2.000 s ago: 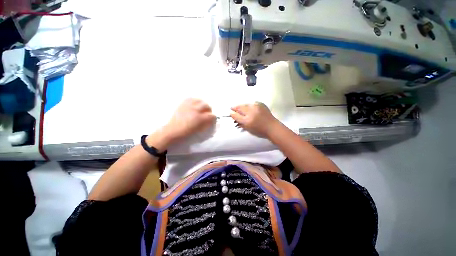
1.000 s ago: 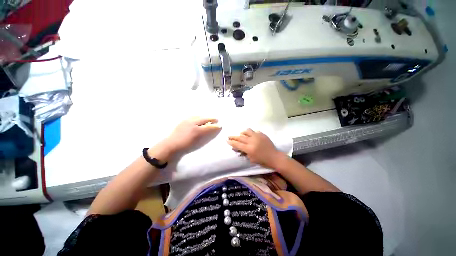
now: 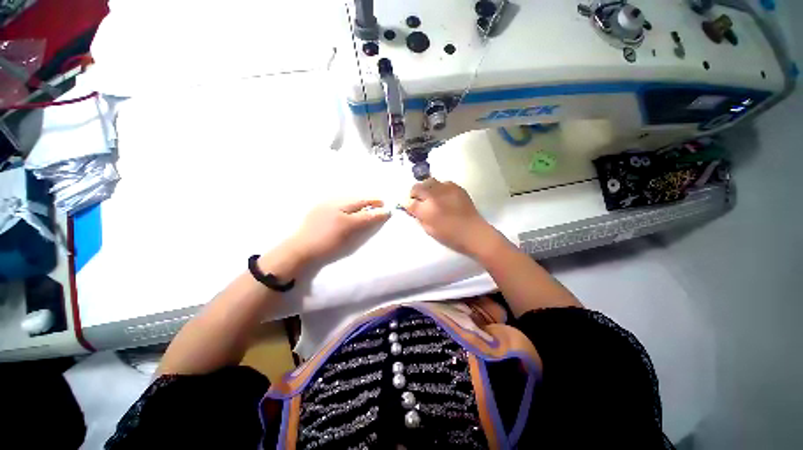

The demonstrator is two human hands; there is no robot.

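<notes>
A white garment panel (image 3: 387, 264) lies over the table's front edge and under both hands; its outline blends into the white table. My left hand (image 3: 345, 227) lies on the cloth, fingers pointing right. My right hand (image 3: 440, 214) is just below the presser foot area, fingertips pinched close to my left fingertips. A tiny dark object (image 3: 399, 207) shows at the right fingertips, too small to name surely. The lockstitch machine (image 3: 546, 97) stands above the hands, its needle area (image 3: 387, 154) behind them.
Folded white pieces (image 3: 79, 141) and a blue patch (image 3: 86, 235) are at the left. Blue-handled scissors (image 3: 528, 134) and a green sticker (image 3: 543, 162) are on the machine bed. A black patterned pouch (image 3: 660, 178) lies right. Red cloth (image 3: 53, 35) is at the back left.
My right hand has moved up and left, from resting flatter on the cloth to pinching near my left fingertips. My left hand stays in nearly the same place. The view has shifted slightly.
</notes>
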